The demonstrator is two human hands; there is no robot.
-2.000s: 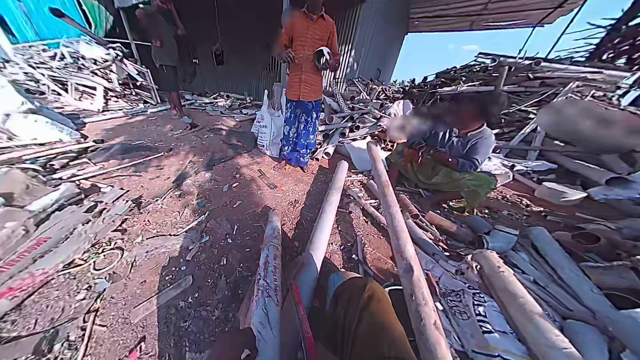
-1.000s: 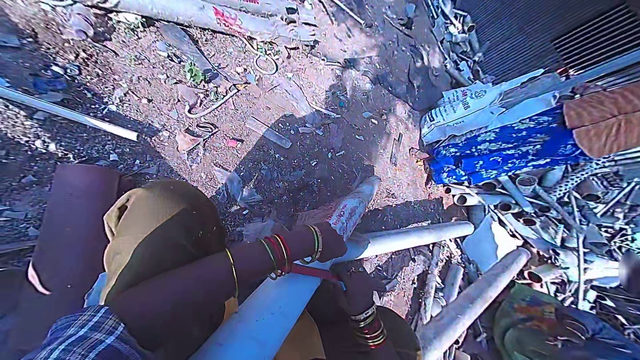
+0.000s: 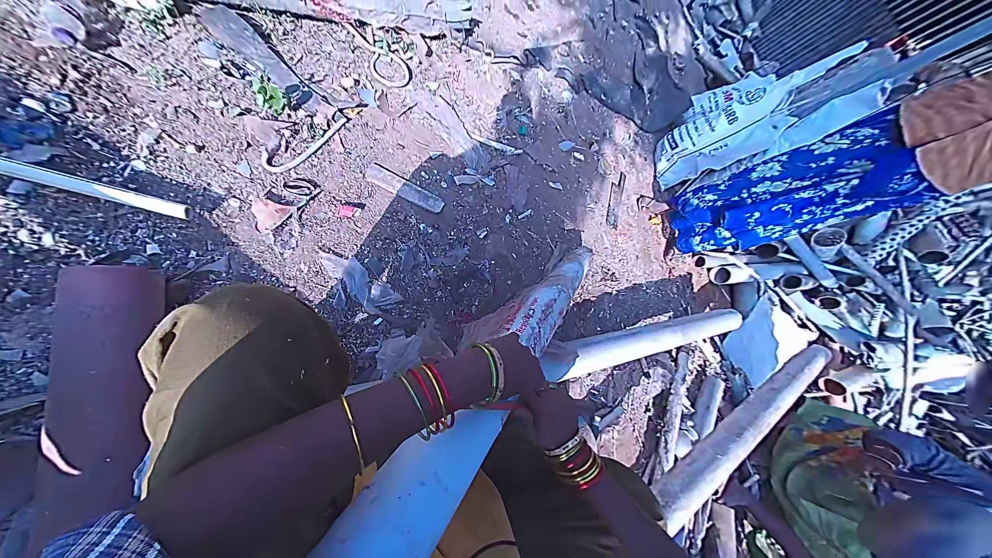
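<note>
My left hand [image 3: 518, 368], with bangles on the wrist, is closed over a wide white pipe [image 3: 411, 488] that slants up from the lower edge. Beyond it, this pipe's far end bears a crumpled printed plastic wrapping [image 3: 542, 306]. Against it, my right hand [image 3: 552, 415] is closed on a thin red object [image 3: 504, 404], perhaps a handle; most of it is hidden. A second white pipe [image 3: 651, 341] points right from beside my hands. Farther right lies a thicker greyish pipe [image 3: 740, 438].
A person in blue flowered cloth [image 3: 806, 182] stands at the upper right by a white printed sack [image 3: 721, 124]. Another person in green cloth [image 3: 814, 473] sits lower right. Pipe offcuts [image 3: 829, 302] are heaped between them. Scraps and a white pipe [image 3: 93, 188] lie on the ground.
The view has swung down and tilted since two seconds ago. Both hands now show together at the pipe, much as they did one second ago.
</note>
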